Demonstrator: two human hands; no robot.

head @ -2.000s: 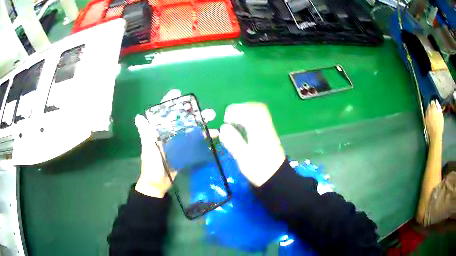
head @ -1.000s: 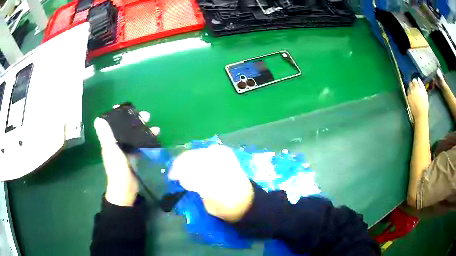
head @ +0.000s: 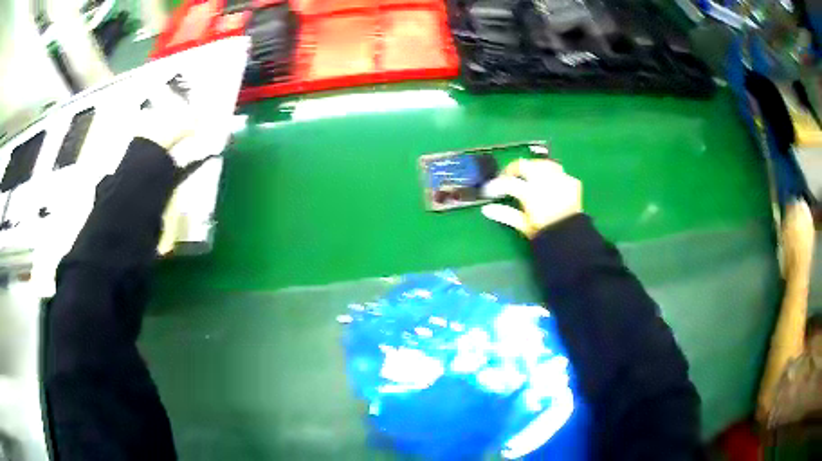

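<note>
A phone frame with a pale rim, a blue section and round camera openings lies at or just above the green mat. My right hand grips its right end, fingers and thumb at the rim. My left hand reaches over the white fixture plate at the left; it is blurred and blends with the white, so its fingers and any held part cannot be made out. A thin dark edge shows beside that hand. Dark slots show in the plate.
Crumpled shiny blue film lies at the front centre. A red tray with dark parts and black trays stand at the back. Another person's forearm is at the right edge, near cables and equipment.
My left hand has moved up and left onto the fixture; the dark phone part it held is no longer clearly visible. My right hand has left the blue film and taken the phone frame, apparently shifting it left.
</note>
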